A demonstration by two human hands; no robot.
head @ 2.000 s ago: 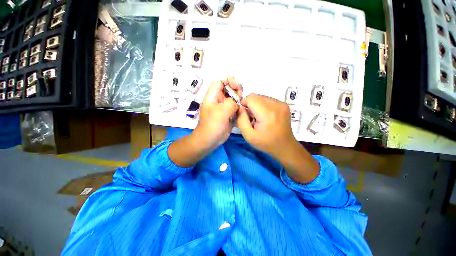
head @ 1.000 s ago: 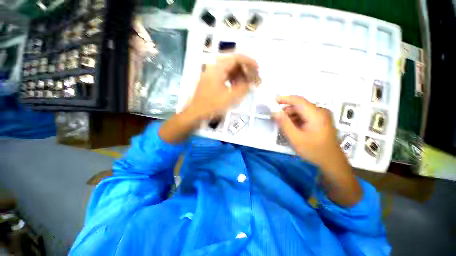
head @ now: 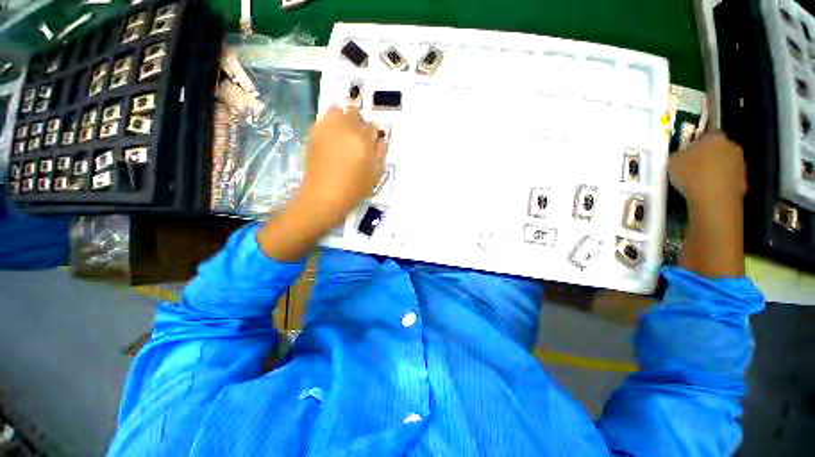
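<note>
The white blister tray [head: 465, 116] lies in front of me with small framed units in its left and right pockets. My left hand [head: 346, 153] is over the left pockets, its fingers at a unit [head: 382, 136]; whether it grips that unit is hidden. A dark-faced unit [head: 387, 98] lies just above that hand, and another dark one [head: 371, 220] lies below it. My right hand [head: 710, 165] is past the tray's right edge, over the strip parts [head: 688, 131]; its fingertips are hidden, so its hold cannot be told.
A black parts tray [head: 192, 116] with rows of units stands at the left. A clear plastic bag [head: 277, 147] of pale strips lies between it and the white tray. Another black tray [head: 749, 134] bearing a second white tray [head: 786, 98] stands at the right, on the green mat [head: 500, 22].
My hands have moved apart from over the white tray: the left to the left pockets, the right beyond the right edge. The view has shifted too.
</note>
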